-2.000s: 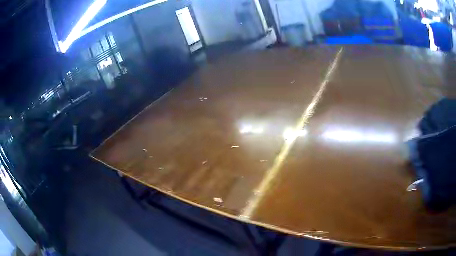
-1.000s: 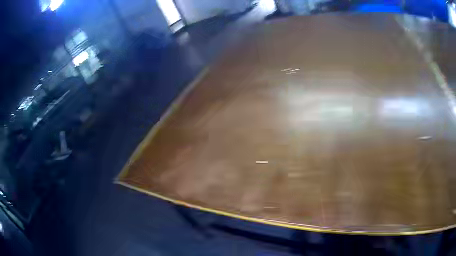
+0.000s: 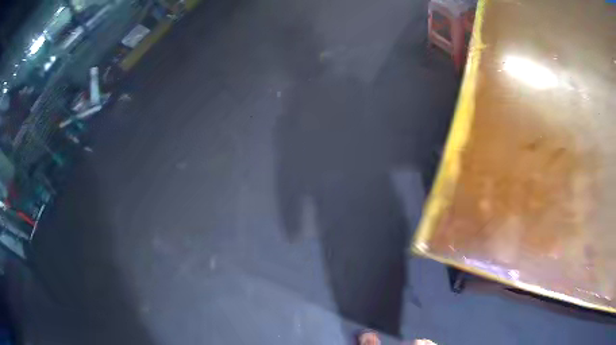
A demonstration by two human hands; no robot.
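The nearest thing is a large glossy brown table (image 3: 533,182) with a yellow edge, at the right of the view. Its near left corner points toward the lower middle, and a bright light reflection lies on its top. Neither my left hand nor my right hand can be made out. Two small skin-coloured patches show at the bottom edge, where the shadow on the floor starts; they look like feet or toes, but are too cut off to be sure.
Grey floor (image 3: 202,168) with a long dark shadow of a person fills the middle. A red stool-like object (image 3: 449,30) stands beside the table's far left edge. Blurred equipment and clutter (image 3: 88,94) line the left side. A dark table leg shows under the near corner.
The view has turned left and down. The table has shifted to the right side of the picture, and the floor, the shadow and the red object have come into view.
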